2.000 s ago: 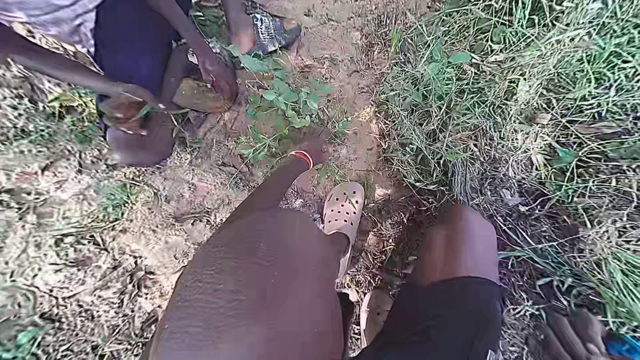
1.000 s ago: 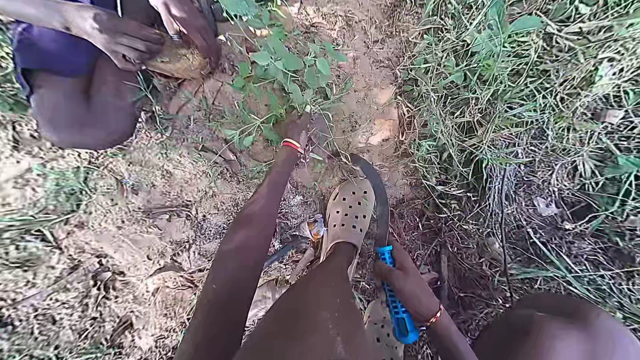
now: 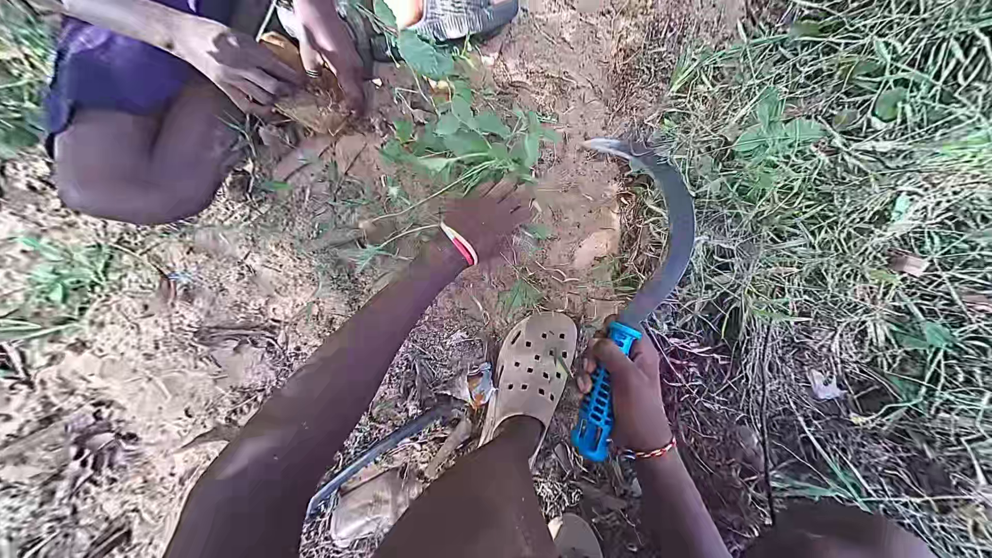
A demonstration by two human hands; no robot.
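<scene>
My right hand (image 3: 632, 387) is closed around the blue plastic handle of a sickle (image 3: 676, 225); its curved metal blade points up and hooks left over the soil. My left hand (image 3: 488, 221), blurred, with a red and white band at the wrist, is at the base of a leafy green plant (image 3: 480, 143). Whether its fingers grip the stems cannot be made out. Below it is my foot in a beige perforated clog (image 3: 536, 364).
At the upper left another person's hands (image 3: 240, 70) hold a brownish object (image 3: 314, 112) near the ground. Dense grass (image 3: 837, 201) covers the right side. A dark curved strip (image 3: 380, 449) and a crumpled wrapper (image 3: 479, 385) lie left of the clog.
The sickle and my right hand, out of sight in the oldest frame, have come into view. Since one second ago the blade has moved up and away from the clog.
</scene>
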